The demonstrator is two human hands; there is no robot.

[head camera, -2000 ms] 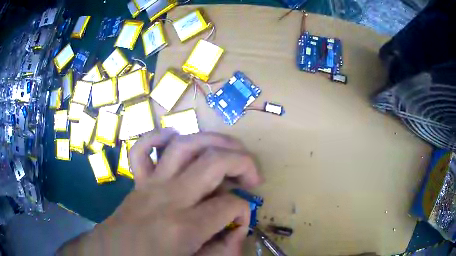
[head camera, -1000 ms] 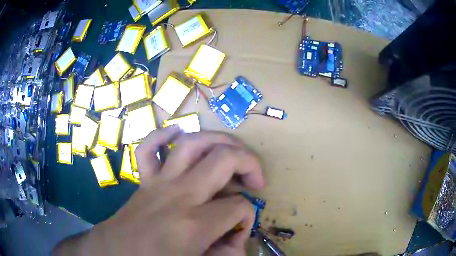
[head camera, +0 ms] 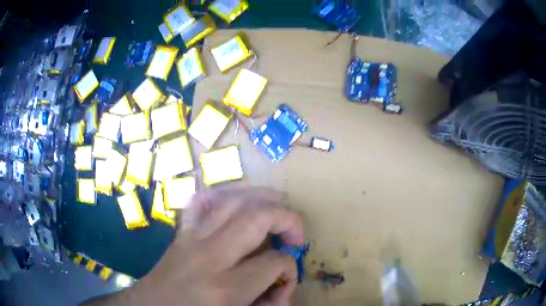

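Note:
My left hand (head camera: 233, 245) is bare and partly blurred at the bottom centre. It grips a blue circuit board (head camera: 296, 254) low over the cardboard; the fingers hide most of the board. A bit of yellow shows between the fingertips. A small dark part (head camera: 329, 277) lies just right of the board. A blurred pale, elongated object (head camera: 398, 285) is at the bottom edge, further right; I cannot tell what it is. My right hand is not in view. Another blue board (head camera: 279, 132) with a small oblong part (head camera: 321, 143) on short wires lies beyond my left hand.
A pile of pouch batteries (head camera: 173, 158) spreads at left on the green mat. Another wired board (head camera: 371, 80) is at the upper right of the cardboard sheet (head camera: 407, 179). A fan (head camera: 503, 128) and an open box with glittery filling (head camera: 521, 239) stand at right. Packed assemblies (head camera: 30, 137) line the left.
The metal barrel beside the held board has gone from there, and a blurred pale object shows further right. The view has shifted slightly, and more of the batteries near my left hand shows.

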